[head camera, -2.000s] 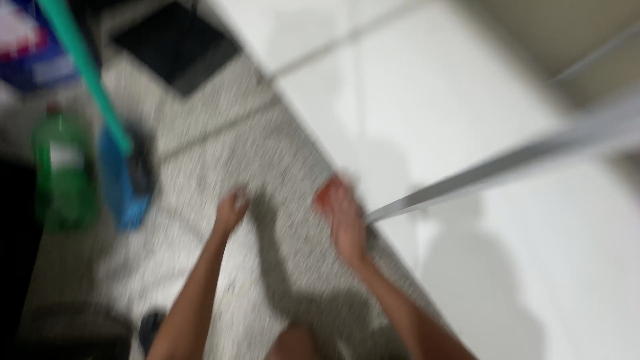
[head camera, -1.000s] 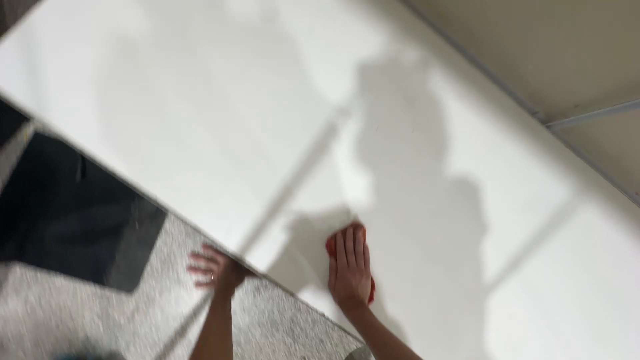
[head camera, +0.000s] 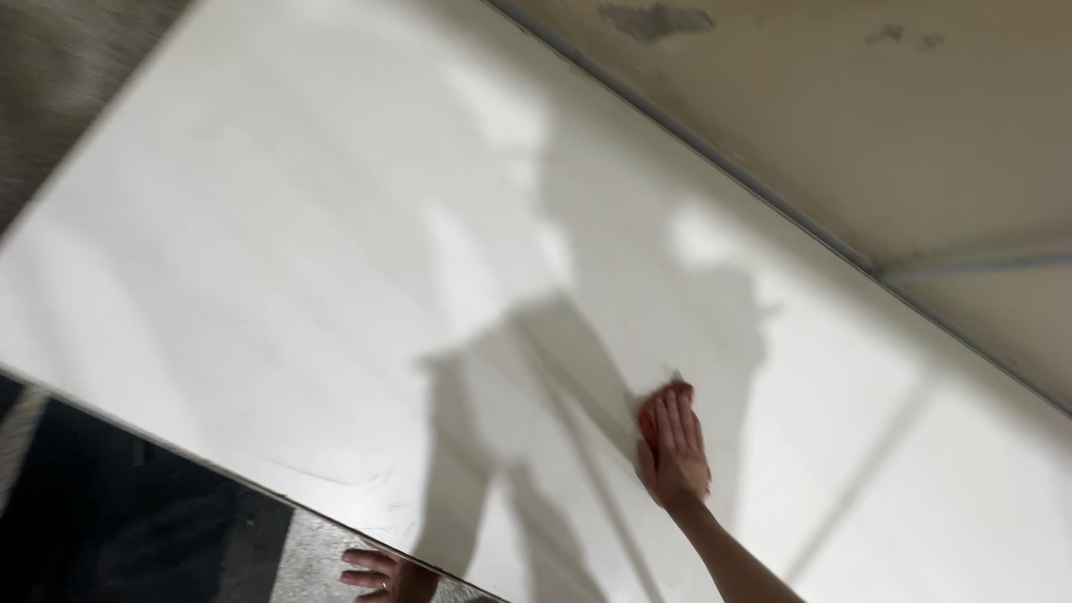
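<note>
My right hand (head camera: 677, 456) lies flat over a red cloth or pad (head camera: 649, 423), pressing it on a large white panel (head camera: 276, 251) with a smooth surface. The red item shows past the fingertips and along both sides of the hand; its exact kind is unclear. At the panel's lower edge is my left hand (head camera: 381, 578), fingers spread, partly hidden by the panel and cut off by the frame's bottom. Nothing shows in its fingers. Shadows of a body and arms fall across the panel.
Along the panel's upper right edge runs a beige wall (head camera: 796, 126) with grey patches and a ledge or seam. A black object (head camera: 142, 502) is below the panel at lower left, beside speckled grey floor (head camera: 314, 548). More grey floor is at the upper left.
My right hand has moved with the red item from the panel's near edge farther onto its surface. My left hand, earlier above the floor, is now at the panel's edge. The view has shifted greatly.
</note>
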